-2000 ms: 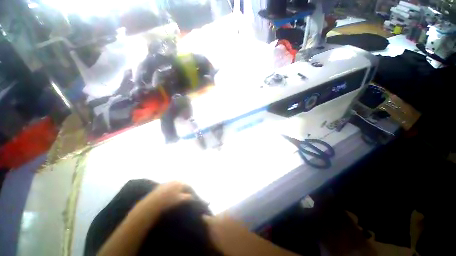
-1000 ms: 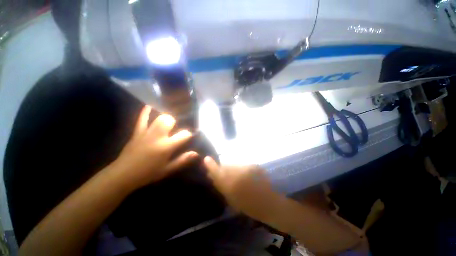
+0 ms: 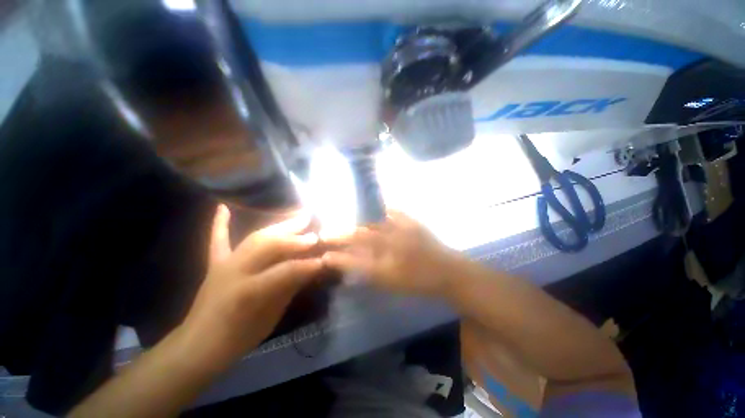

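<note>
Black cloth (image 3: 82,220) covers the left of the machine table and hangs over its front edge. My left hand (image 3: 257,273) lies on the cloth, fingers spread, fingertips near the lit needle area (image 3: 331,196). My right hand (image 3: 396,253) is just right of it, fingertips close to the left ones at the cloth's edge; its grip is unclear in the glare. The white sewing machine head (image 3: 555,98) with a blue stripe and JACK lettering stands above. A large shiny curved guard (image 3: 188,114) is blurred close to the camera.
Scissors with dark blue loop handles (image 3: 572,211) lie on the table right of the needle. A printed ruler (image 3: 523,251) runs along the front edge. A ribbed grey knob (image 3: 434,126) sits under shiny metal parts. Dark cloth and a small brownish object are at the far right.
The view has moved closer to the needle. My right hand has moved up beside the needle area, and the cloth has shifted left, showing more of the front table edge.
</note>
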